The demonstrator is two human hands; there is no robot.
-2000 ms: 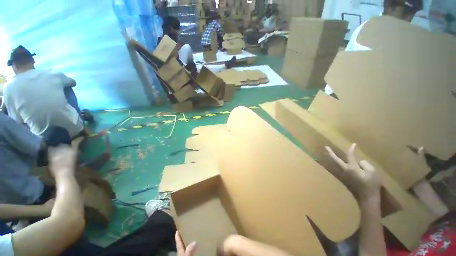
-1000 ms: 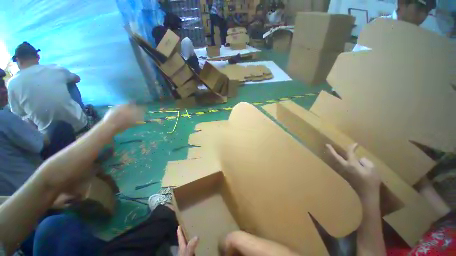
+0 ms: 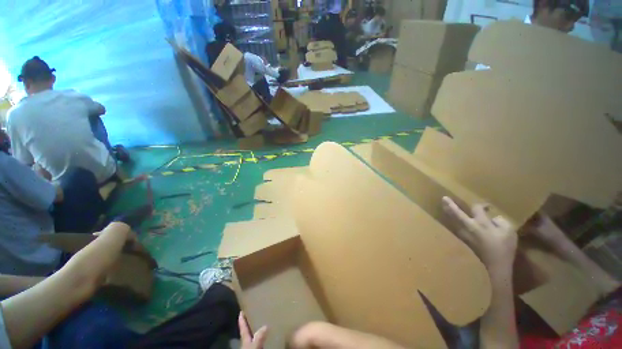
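A brown cardboard mailer box (image 3: 276, 290) sits open at the bottom centre, low in front of me. Its large rounded lid panel (image 3: 382, 238) stands up to the right, with a dark V-shaped slit near its lower end. My left hand (image 3: 252, 334) is at the bottom edge, mostly cut off, with its fingers gripping the box's left wall. My right hand (image 3: 310, 335) is at the near end of the tray. Its fingers are hidden or cut off by the bottom edge, so its grip cannot be told.
At right, a person in red handles a longer box (image 3: 416, 177) with a tall lid (image 3: 532, 123). Flat blanks (image 3: 262, 235) lie behind my box. At left, another person's arm (image 3: 75, 272) works on a box (image 3: 129, 276). Piled boxes (image 3: 235, 92) stand by the blue sheeting.
The left neighbour's arm rose, then came back down onto their box. At right, the neighbour's long box and lid have shifted and tilted. My hands and box look almost unchanged.
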